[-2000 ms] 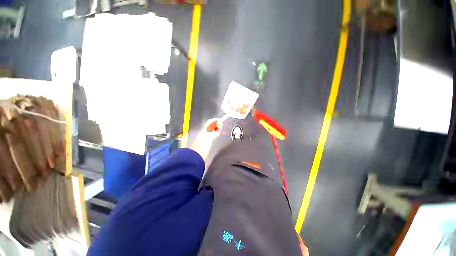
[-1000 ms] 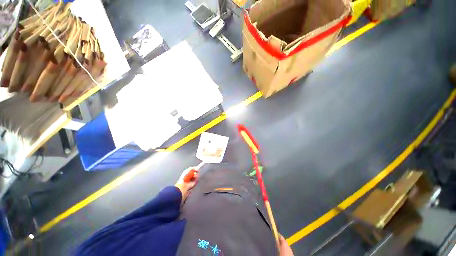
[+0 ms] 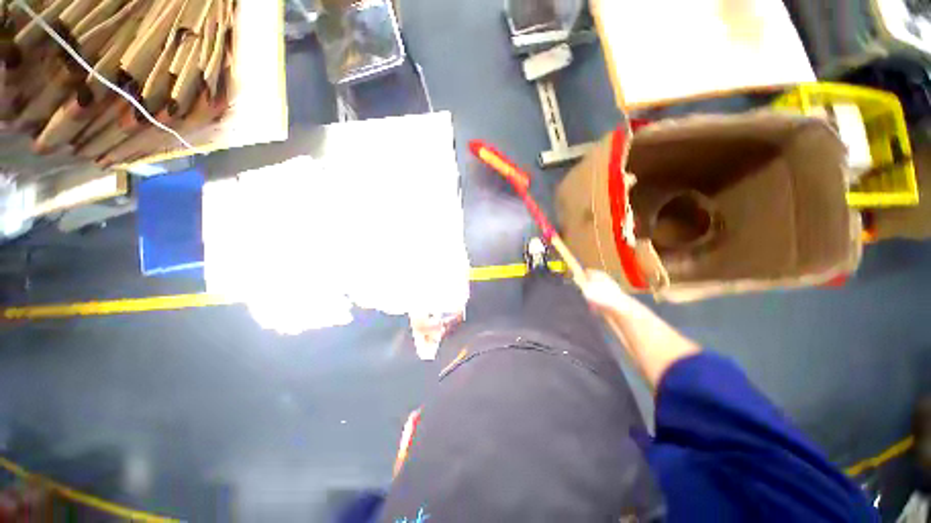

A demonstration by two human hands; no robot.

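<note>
The broom [image 3: 500, 163] reaches forward over the floor between the white pile and the large carton, its orange-yellow head with red bristles at the far end. My right hand [image 3: 609, 296] is shut on its wooden handle, beside the carton's left side. The dustpan [image 3: 433, 333] is partly visible at the near edge of the white pile, with reddish scraps on it. My left hand [image 3: 406, 444] shows only as a blurred sliver with the red grip at the left edge of my dark apron [image 3: 521, 409]; the apron hides most of it.
A white pile [image 3: 393, 204] stands ahead left, with a blue crate [image 3: 170, 220] beside it. The large open carton [image 3: 745, 281] with red tape is ahead right, a yellow crate [image 3: 896, 153] behind it. A worktable [image 3: 704, 51] and a metal stand [image 3: 554, 112] are farther ahead.
My view has turned right, bringing the carton closer. The broom has moved forward and my right arm has come into view. The dustpan and left hand are now mostly hidden.
</note>
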